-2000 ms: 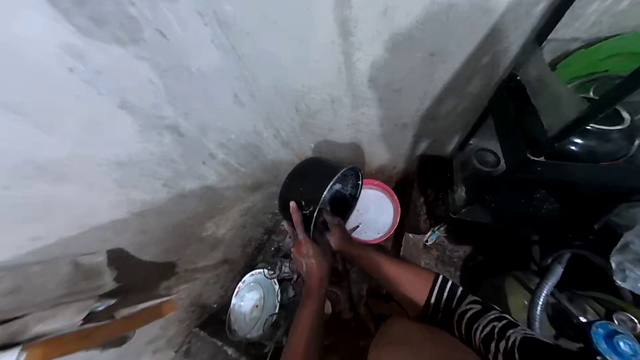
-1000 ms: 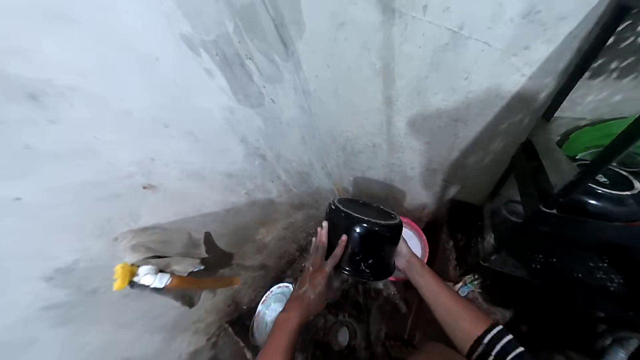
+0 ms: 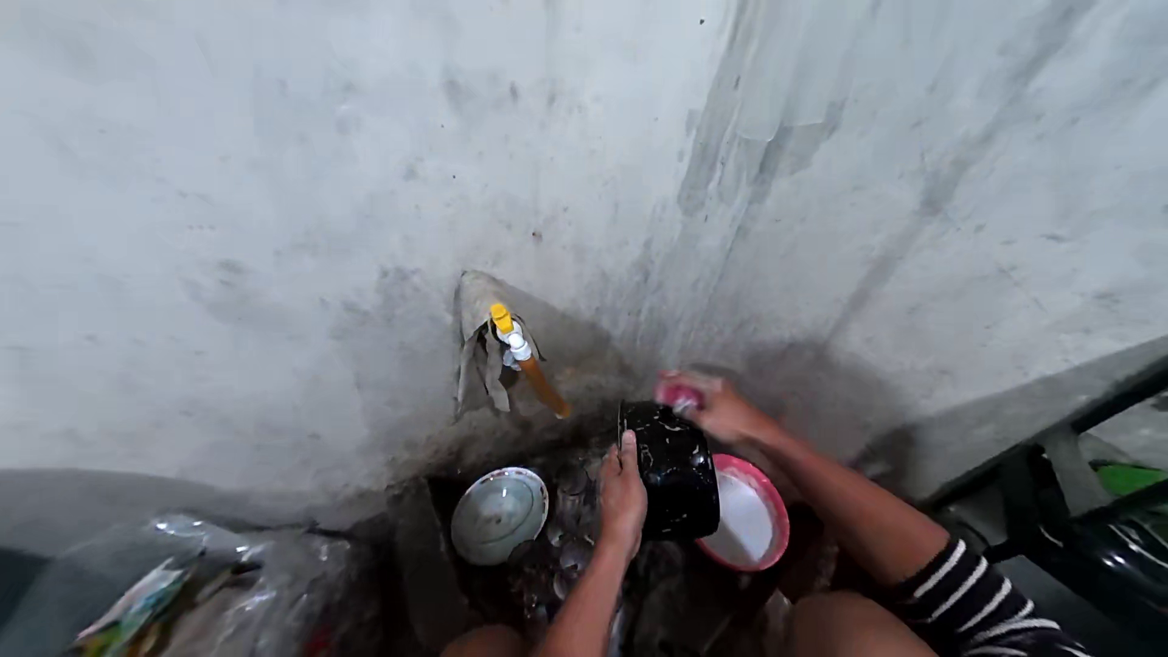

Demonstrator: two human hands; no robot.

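A black pot (image 3: 675, 479) with foamy streaks on its side is tilted between my hands. My left hand (image 3: 623, 497) grips it at its left edge, thumb up along the side. Against the pot's upper right side, my right hand (image 3: 716, 406) holds a pink scrubbing pad (image 3: 680, 392), slightly blurred. Partly behind the pot, to its right, stands a pink-rimmed basin (image 3: 780, 520) of whitish liquid. A pale bowl with a patterned rim (image 3: 500, 516) lies to the left of my left hand.
A tap with a yellow handle (image 3: 501, 318) and an orange-brown hose (image 3: 545, 388) juts from the grey wall (image 3: 319, 228). Clear plastic bags (image 3: 246, 584) lie at lower left. A dark metal rack (image 3: 1040, 484) with dark cookware stands at right.
The pot has been turned in my hands. My right hand has moved up to the pot's upper side, and the pink pad now shows in it. The view has swung left.
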